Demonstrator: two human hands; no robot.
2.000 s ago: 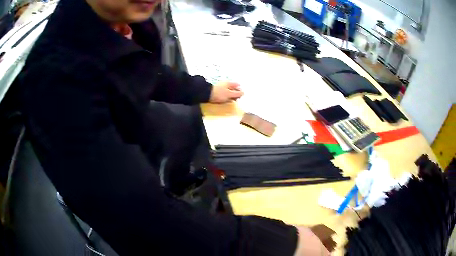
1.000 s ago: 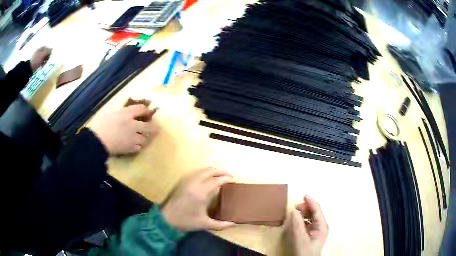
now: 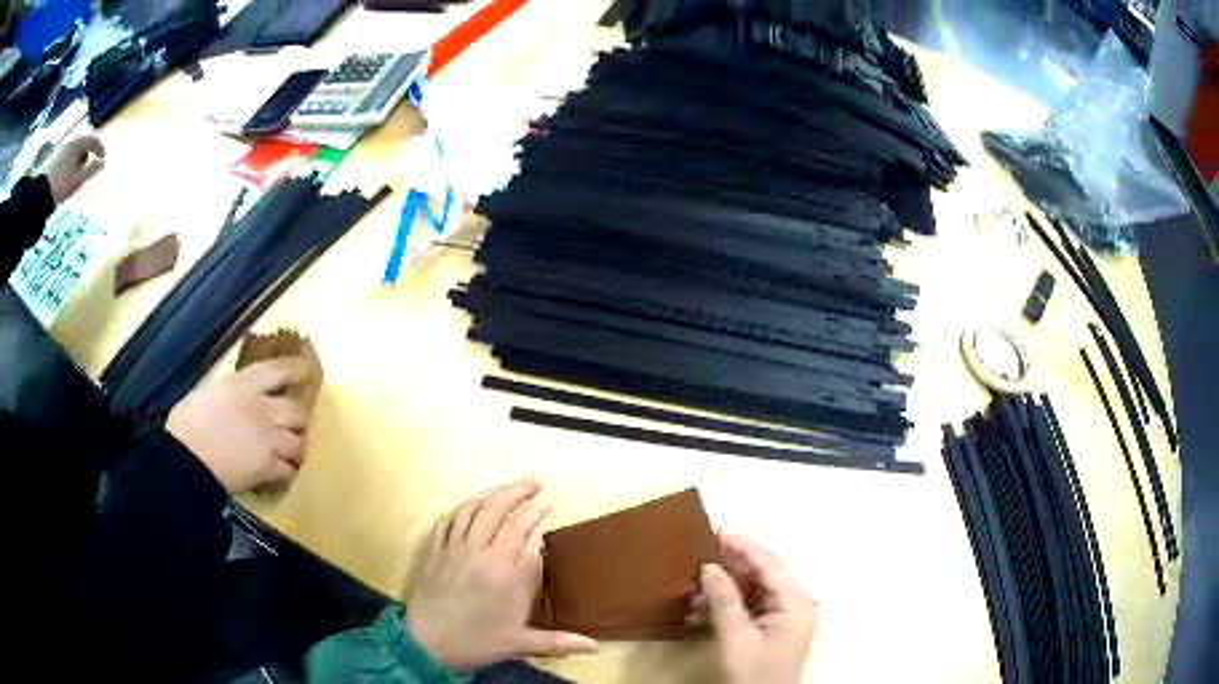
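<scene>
A stack of brown leather panels [image 3: 628,568] lies at the table's near edge in front of me. My left hand [image 3: 479,575] grips its left side, thumb along the near edge and fingers behind. My right hand [image 3: 759,608] holds the right side, with thumb and fingers at the near right corner. The top panel's far right corner sticks up at an angle. How many panels my right fingers hold cannot be told.
A large pile of black strips [image 3: 695,254] lies beyond, two loose strips below it. At right are a black bundle [image 3: 1029,535], a tape roll [image 3: 995,358] and a plastic bag [image 3: 1096,147]. A co-worker's hand [image 3: 247,421] holds brown pieces at left, near a calculator [image 3: 361,91].
My right hand has moved in from beside the stack and taken hold of its right side. The top panel now sits tilted. The view has shifted slightly.
</scene>
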